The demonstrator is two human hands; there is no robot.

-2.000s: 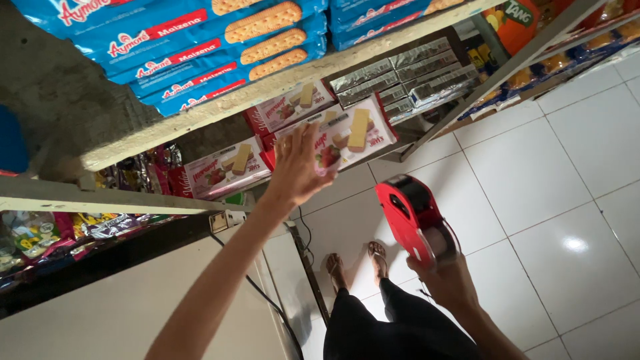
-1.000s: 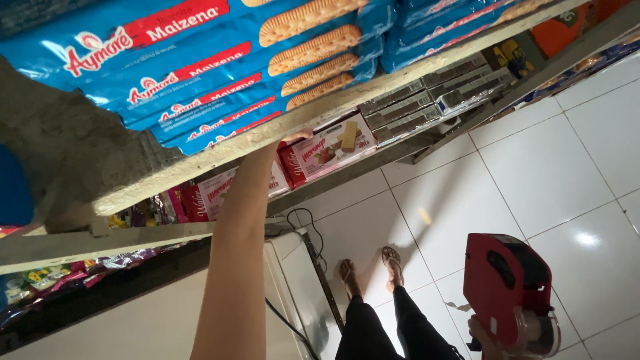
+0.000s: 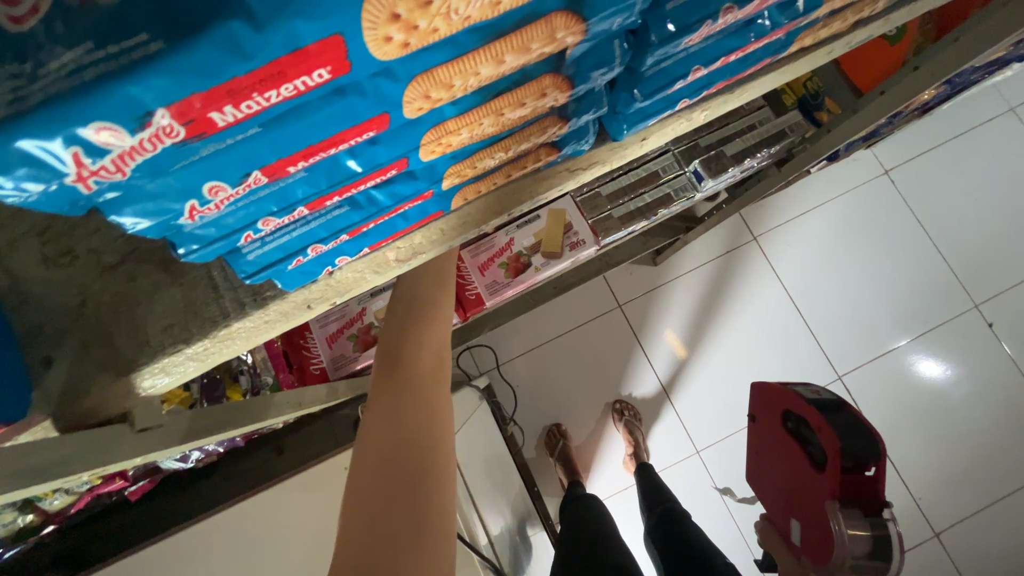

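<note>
My left forearm reaches up between two pink and white strawberry wafer packs, one at its right [image 3: 524, 254] and one at its left [image 3: 344, 336]. My left hand is hidden under the edge of the upper shelf [image 3: 336, 308], so what it touches does not show. At the lower right, my right hand [image 3: 776, 544] is closed on a red handheld price labeler [image 3: 816, 472], seen partly from above, with a clear round part at its lower end. Blue packs of Maizena biscuits [image 3: 264, 152] lie stacked on the upper shelf.
Silver-wrapped packs [image 3: 688, 176] lie right of the wafers on the lower shelf. A pale appliance top [image 3: 240, 512] stands at lower left, with a black cable [image 3: 500, 368] beside it. My sandalled feet [image 3: 596, 444] are on white floor tiles [image 3: 800, 312].
My left hand, earlier on top of the wafer packs, has moved in under the upper shelf and out of sight. My right hand has moved down and right with the labeler. The view is closer to the biscuits.
</note>
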